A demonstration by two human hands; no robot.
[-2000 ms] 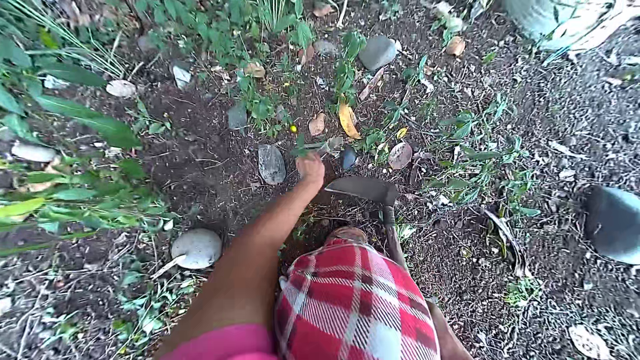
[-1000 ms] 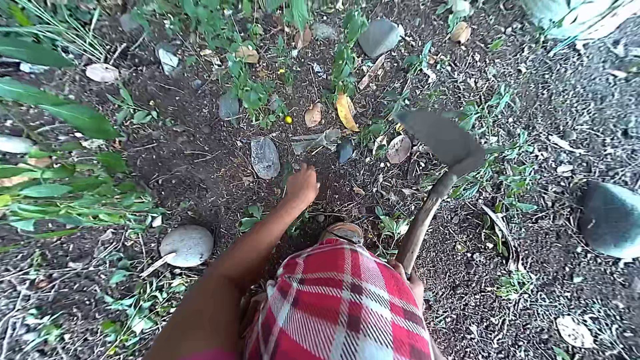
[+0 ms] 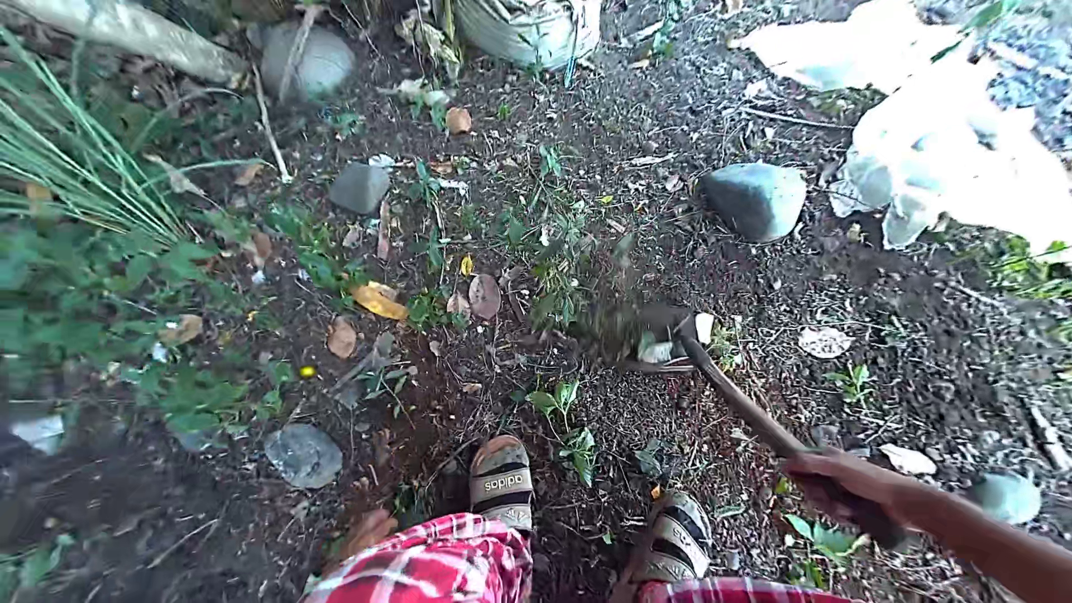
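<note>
My right hand (image 3: 846,486) is closed around the wooden handle (image 3: 745,402) of a hand hoe at the lower right. The hoe's metal head (image 3: 649,335) is down at the soil among small weeds (image 3: 557,285), partly blurred, with a pale piece beside it. At the lower left, my left hand (image 3: 368,532) is low by my left knee, mostly hidden by the red plaid cloth (image 3: 452,557); what its fingers do is not clear. A small leafy plant (image 3: 557,402) grows between the hoe head and my sandalled foot (image 3: 502,481).
Stones lie around: a large one (image 3: 754,201) at upper right, a grey one (image 3: 360,188) and a flat one (image 3: 303,455) on the left. White plastic sheeting (image 3: 938,142) spreads at the right, a white sack (image 3: 536,29) stands at the top, and leafy plants (image 3: 84,310) fill the left.
The view has shifted to the right. The hoe, raised a second ago, is down at the soil. My left hand has drawn back from the ground ahead to beside my knee.
</note>
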